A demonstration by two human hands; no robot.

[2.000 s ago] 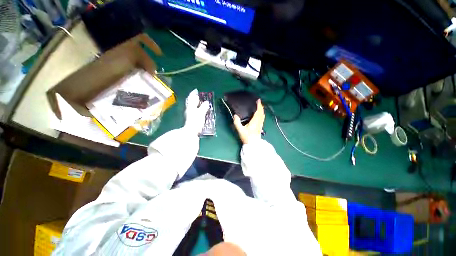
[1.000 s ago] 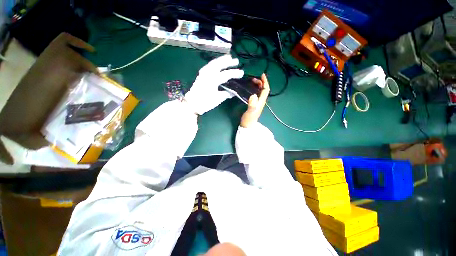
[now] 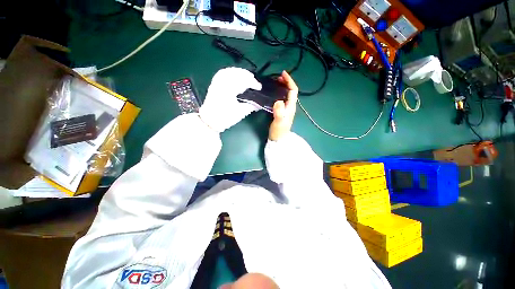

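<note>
A flat black set-top box (image 3: 263, 95) is held tilted above the green bench between my two hands. My left hand (image 3: 228, 97), in a white glove, grips its left side. My right hand (image 3: 286, 106), bare, holds its right side with thumb and fingers. The glove and fingers hide part of the box. A thin pale cable (image 3: 333, 135) curves on the bench right of my right hand. A remote control (image 3: 183, 95) with many small buttons lies on the bench left of my glove, its lower end partly hidden.
An open yellow retail box (image 3: 129, 115) with papers, clear plastic and a dark flat item stands at left. A white power strip (image 3: 241, 27) and black cords lie at the back. An orange box (image 3: 361, 35) and tape rolls (image 3: 411, 99) are at right. Yellow cartons (image 3: 389, 226) and a blue bin (image 3: 446, 183) are lower right.
Two seconds ago my left hand was on the remote; it now holds the set-top box with my right hand, and the box is lifted. The camera view has shifted.
</note>
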